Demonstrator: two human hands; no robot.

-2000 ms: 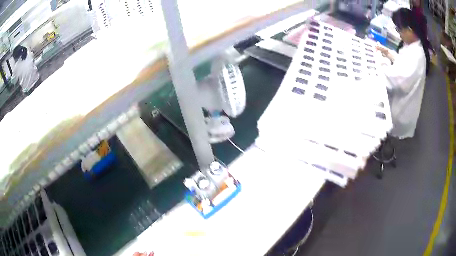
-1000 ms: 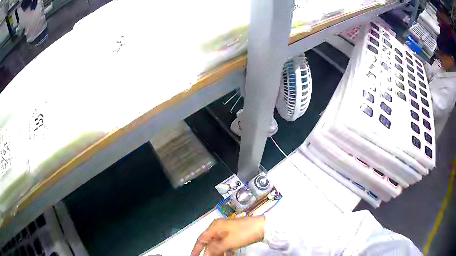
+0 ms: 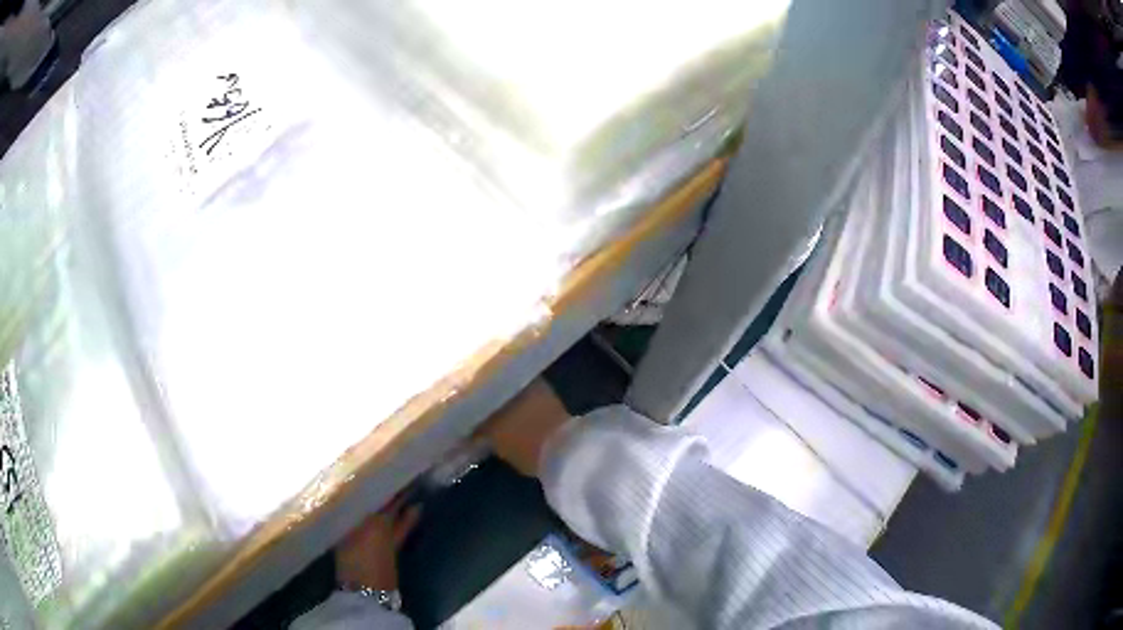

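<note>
My right hand (image 3: 527, 425) reaches in under the shelf's front edge, palm side hidden and fingers partly covered by the shelf. My left hand (image 3: 373, 548) is lower left, also partly under the shelf edge, with its fingers blurred. A small shiny clear thing (image 3: 458, 470), perhaps the end of a clear-wrapped pack, shows between the hands near my right fingers. Whether either hand grips it cannot be told. The dark green mat (image 3: 474, 535) lies below.
Clear-wrapped packs (image 3: 357, 283) load the shelf above. A grey post (image 3: 770, 209) stands right of my right hand. Stacked white trays with dark units (image 3: 1004, 209) are at the right. The blue parts box (image 3: 600, 564) is partly behind my right sleeve. Part of a person (image 3: 1100, 246) shows far right.
The view has moved closer to the shelf. My right hand has moved from in front of the blue parts box to under the shelf. My left hand has come into clearer view.
</note>
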